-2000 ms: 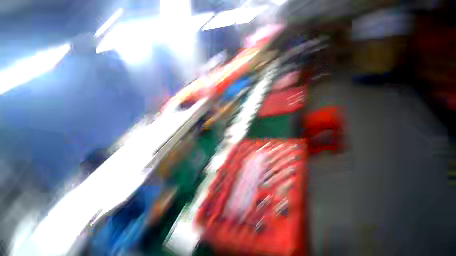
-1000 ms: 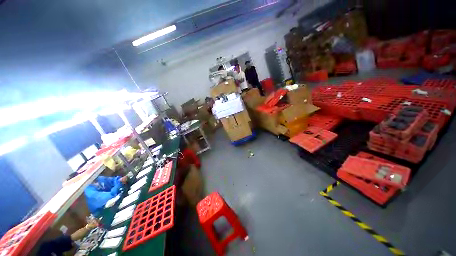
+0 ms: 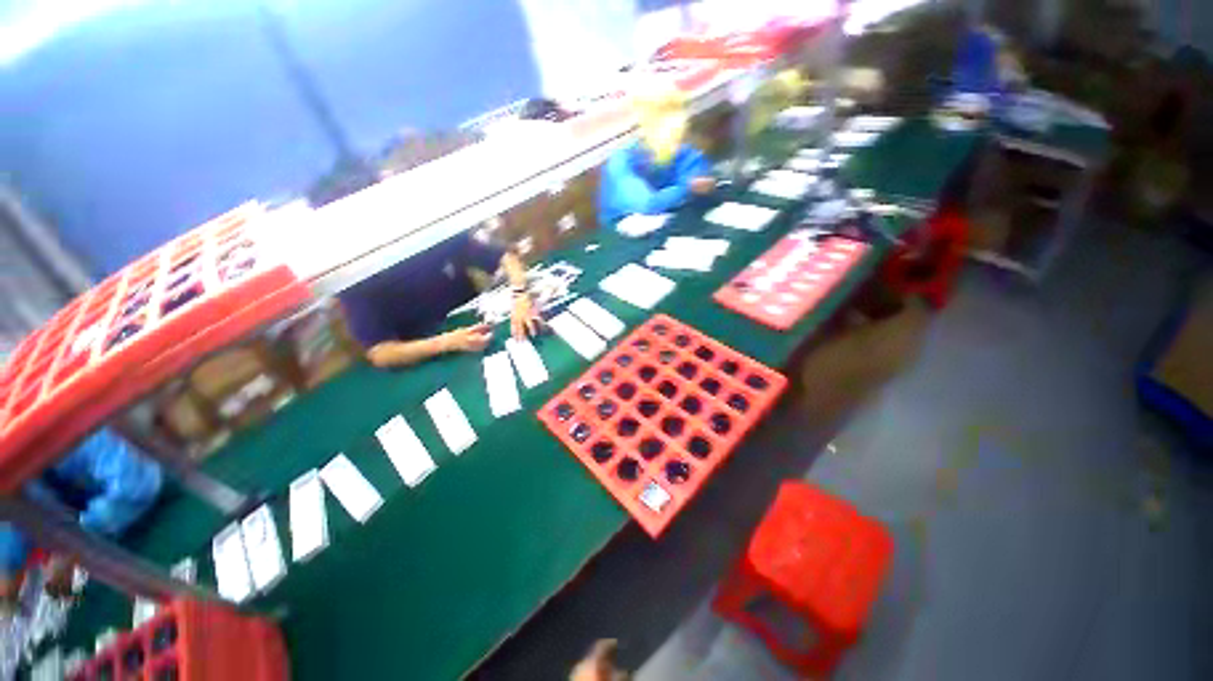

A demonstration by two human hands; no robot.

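Observation:
A red compartment tray (image 3: 669, 406) lies on the green-topped bench, tilted towards its front edge. Dark round watch bodies sit in most of its pockets. A row of long white box bases (image 3: 404, 450) runs along the bench behind and to the left of it. A small, blurred skin-coloured shape, perhaps my fingertips, is cut off by the bottom edge, away from the tray. I cannot tell which hand it is or whether it holds anything. No other part of my hands shows.
A red stool (image 3: 814, 565) stands beside the bench. A red board with white round discs (image 3: 794, 277) lies farther along. Stacked red trays (image 3: 160, 313) rest on the raised shelf at left. Another red tray (image 3: 180, 652) is at bottom left. Workers sit opposite, one with bare forearms over white pieces.
My view has swung left from the floor and stacked trays towards the bench, which now looks nearer. The blurred skin-coloured shape has appeared at the bottom edge.

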